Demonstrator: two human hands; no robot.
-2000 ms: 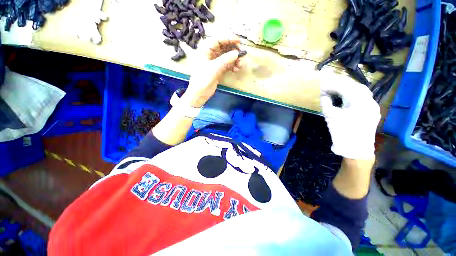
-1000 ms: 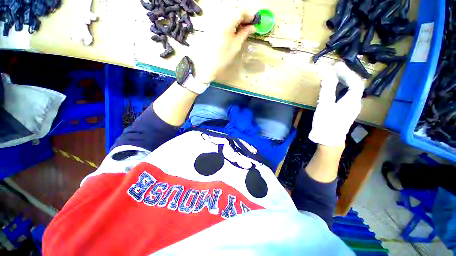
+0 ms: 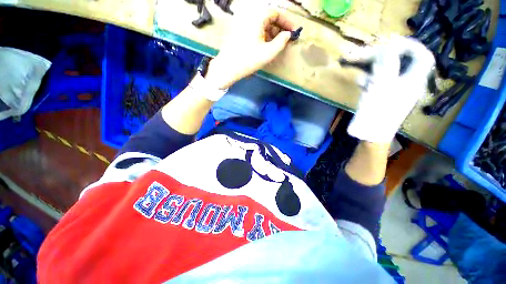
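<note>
My left hand (image 3: 252,41), bare with a watch, holds a small dark end piece (image 3: 296,34) between thumb and fingertips, above the cardboard-covered table (image 3: 327,83). My right hand (image 3: 396,83), in a white knit glove, is shut on a black leg part (image 3: 355,65). The leg's narrow end points left toward my left hand; the rest is partly hidden by the glove and blurred. The two pieces are apart. A green cap (image 3: 337,5) sits beyond my hands, cut off by the top edge.
A pile of black legs (image 3: 458,28) lies right of my glove, beside a large blue tray (image 3: 477,116). A few small end pieces (image 3: 203,16) lie at the top left. A blue bin (image 3: 114,89) with dark parts is below the table edge. A person's leg (image 3: 449,199) shows at right.
My left hand has drawn back from the green cap with the end piece. My gloved hand has come away from the leg pile with a leg. The view has shifted, so the table things sit higher and further right.
</note>
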